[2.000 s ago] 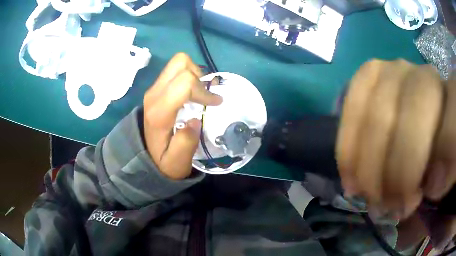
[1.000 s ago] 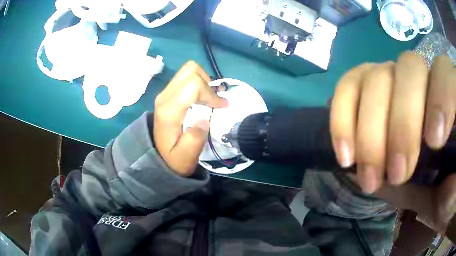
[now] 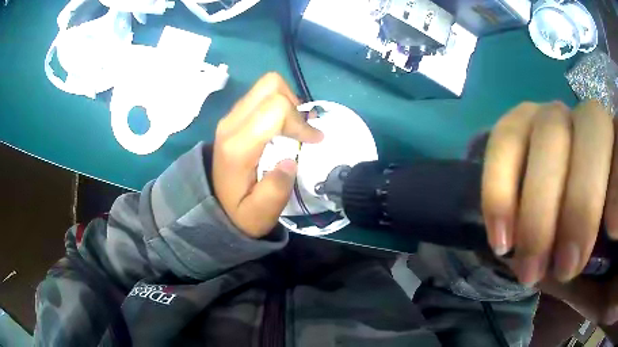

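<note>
My left hand grips the left side of a round white base housing, thumb and index finger over its face. A silver-grey gear motor sits in the housing, partly hidden by the screwdriver's nose. Thin dark motor lead wires run down past my thumb along the housing. My right hand is wrapped around a thick black electric screwdriver, which lies level with its nose over the motor's right side. The bit tip and any screw are hidden.
A white plastic bracket and stacked white housings lie at upper left. The screw feeder stands behind the housing, with a black power cord beside it. Clear round parts and a bag of small hardware are at upper right.
The screwdriver moved left from beside the housing onto the motor by one second ago. It now sits slightly further right in view, and more of the motor shows. My left hand keeps its grip.
</note>
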